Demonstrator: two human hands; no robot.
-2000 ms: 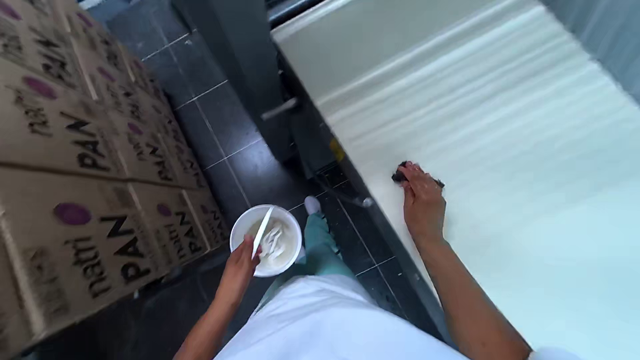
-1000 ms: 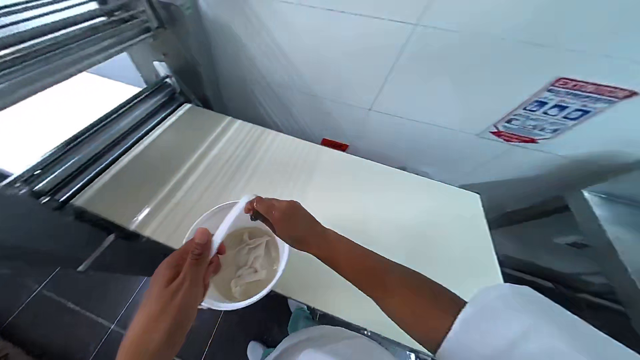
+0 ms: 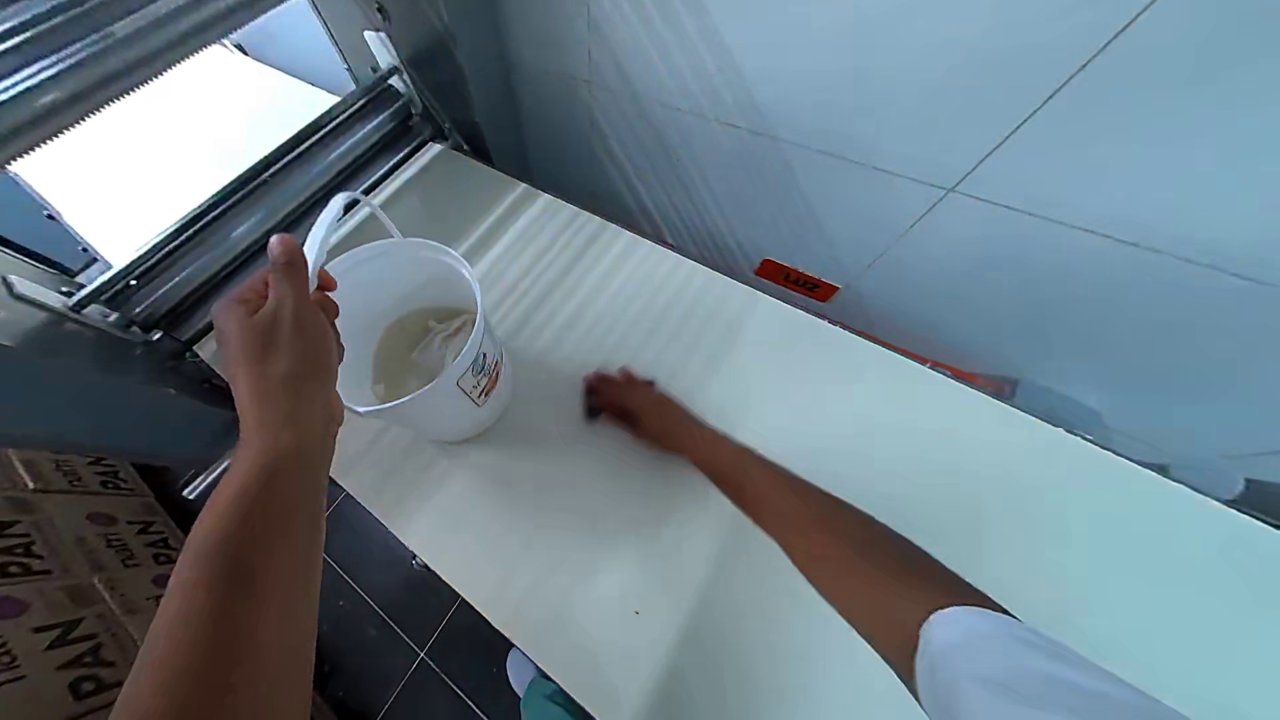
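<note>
My left hand [image 3: 285,335] grips the white handle [image 3: 322,235] of a white plastic bucket [image 3: 455,400], which is on or just over the cream conveyor belt [image 3: 560,540]. Cloudy liquid and a pale wet cloth [image 3: 442,345] lie inside the bucket. To the right of it, my right hand [image 3: 635,400] is down at the belt with its fingers around a small dark object [image 3: 592,400], mostly covered by the hand and blurred.
Metal rollers [image 3: 270,190] of a machine stand at the belt's upper left end. A tiled wall [image 3: 850,130] with an orange sign [image 3: 797,280] runs along the far side. Cardboard boxes [image 3: 75,600] are stacked at lower left, beside a dark tiled floor [image 3: 400,610].
My right hand has moved from the bucket's rim to the belt. The bucket, beside the belt's near edge earlier, is over the belt now. The view has turned a lot.
</note>
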